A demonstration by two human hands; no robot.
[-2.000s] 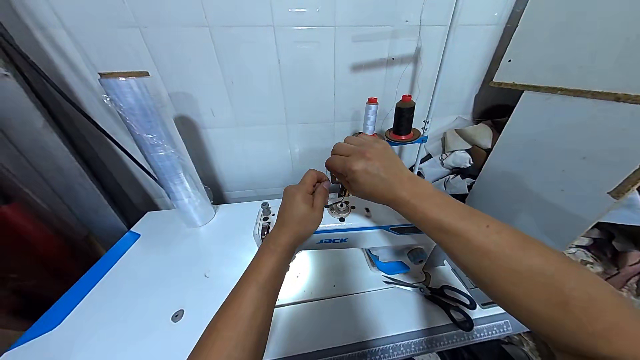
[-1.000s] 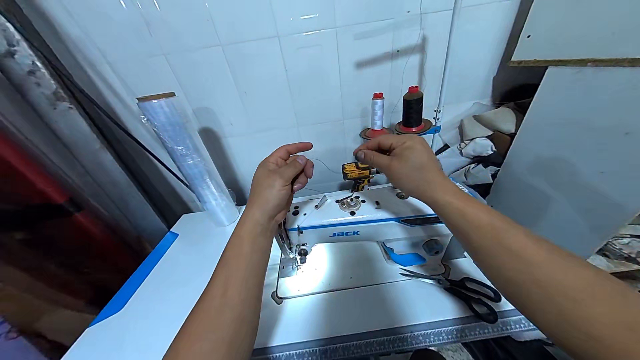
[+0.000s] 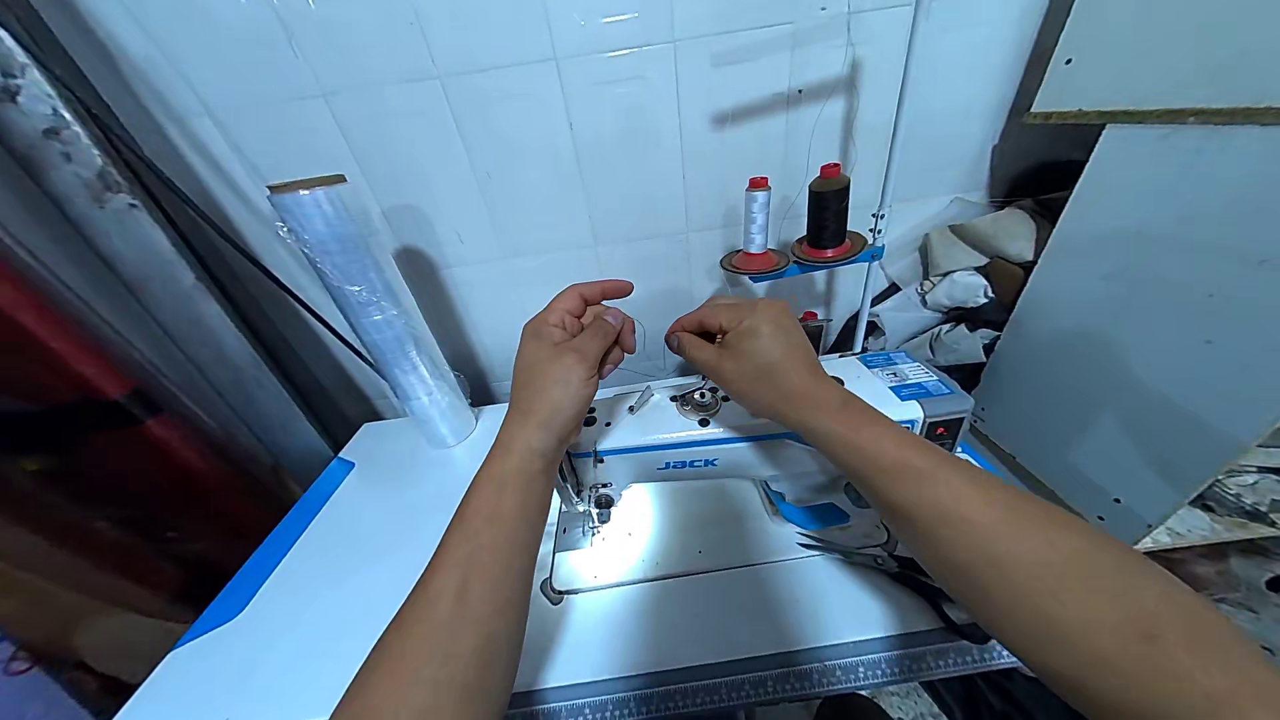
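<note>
A white Jack sewing machine (image 3: 690, 440) stands on the table, its lamp lighting the needle plate. Above its top cover, my left hand (image 3: 575, 345) has its thumb against curled fingers and the index finger stretched out; a fine thread (image 3: 643, 340) loops beside it. Just to the right, my right hand (image 3: 745, 350) pinches a thread between thumb and index finger. The hands are apart. Behind them, a white thread cone (image 3: 757, 220) and a black thread cone (image 3: 828, 210) stand on a blue-armed stand. What my left fingertips hold is too fine to tell.
A plastic-wrapped roll (image 3: 370, 310) leans upright at the left. Black-handled scissors (image 3: 880, 560) lie under my right forearm. A metal ruler (image 3: 780, 685) runs along the table's front edge. Fabric scraps (image 3: 960, 270) are piled behind the machine, beside a white board (image 3: 1150, 320) at the right.
Two seconds ago my hands were close together, low over the machine's top; they are now raised and apart. The yellow and black object seen behind my right hand one second ago is now mostly hidden.
</note>
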